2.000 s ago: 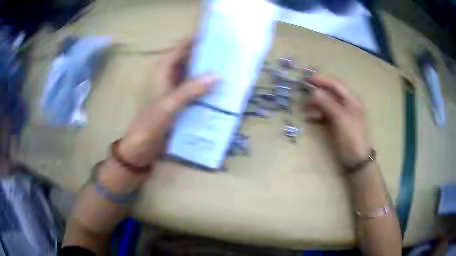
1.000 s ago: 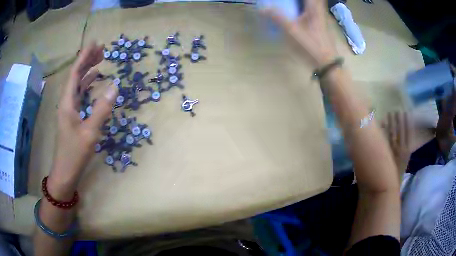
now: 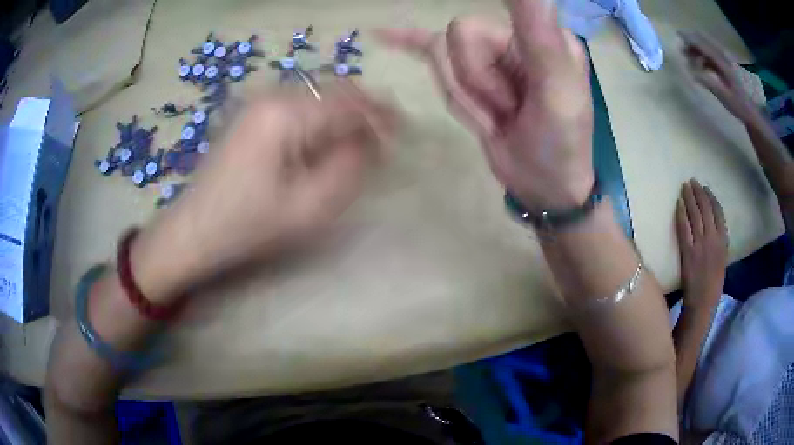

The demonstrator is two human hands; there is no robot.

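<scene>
Dark grey hubs with stubby arms and pale round centres [image 3: 216, 71] lie in a loose cluster at the upper left. My left hand [image 3: 300, 165] is strongly blurred above the bench and hides part of the cluster. A thin pale streak shows near its fingers; whether it holds anything is unclear. My right hand [image 3: 527, 109] is raised at the upper middle, thumb stretched left and one finger pointing up past the top edge. Its visible palm is empty.
A light blue and white box [image 3: 30, 209] stands at the left edge. A limp white sleeve [image 3: 640, 39] lies at the upper right beyond a dark green strip [image 3: 612, 148]. Another person's hands [image 3: 702, 217] are at the right.
My left hand has moved right, across the hubs. My right hand has come down and nearer. The blurred pale thing by its fingers no longer shows. The neighbour's blue box has moved towards the right edge.
</scene>
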